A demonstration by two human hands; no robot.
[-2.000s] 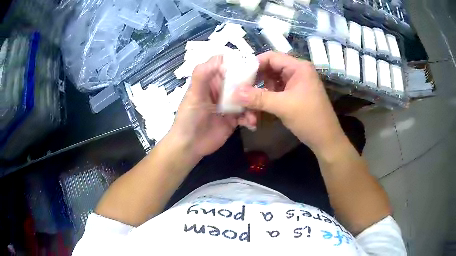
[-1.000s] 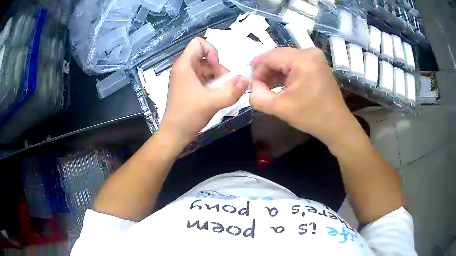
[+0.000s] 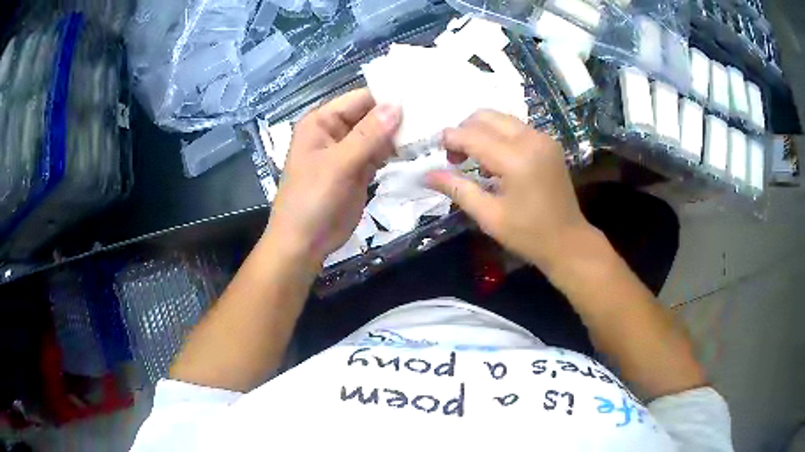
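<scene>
Both my bare hands are above the ribbed clear parts tray (image 3: 340, 273), which holds a heap of thin white pieces (image 3: 446, 84). My left hand (image 3: 322, 172) has its thumb against its fingers at the heap's left side, pinching a white piece; its outline merges with the bright heap. My right hand (image 3: 521, 181) is close to its right, with thumb and index finger bent towards the left hand. The thumb and index tips look apart. Whether something thin is between my right fingers is too blurred to tell.
A clear bag of translucent covers (image 3: 190, 66) is upper left, with a loose translucent cover (image 3: 210, 150) below it. The finished-unit tray (image 3: 755, 201) with rows of white units is right. A unit bag (image 3: 618, 35) is top right. Stacked trays (image 3: 88, 124) stand left.
My hands have moved slightly apart from their near-touching position. The left thumb has moved up and left. The view has shifted, so the trays and bags appear farther right.
</scene>
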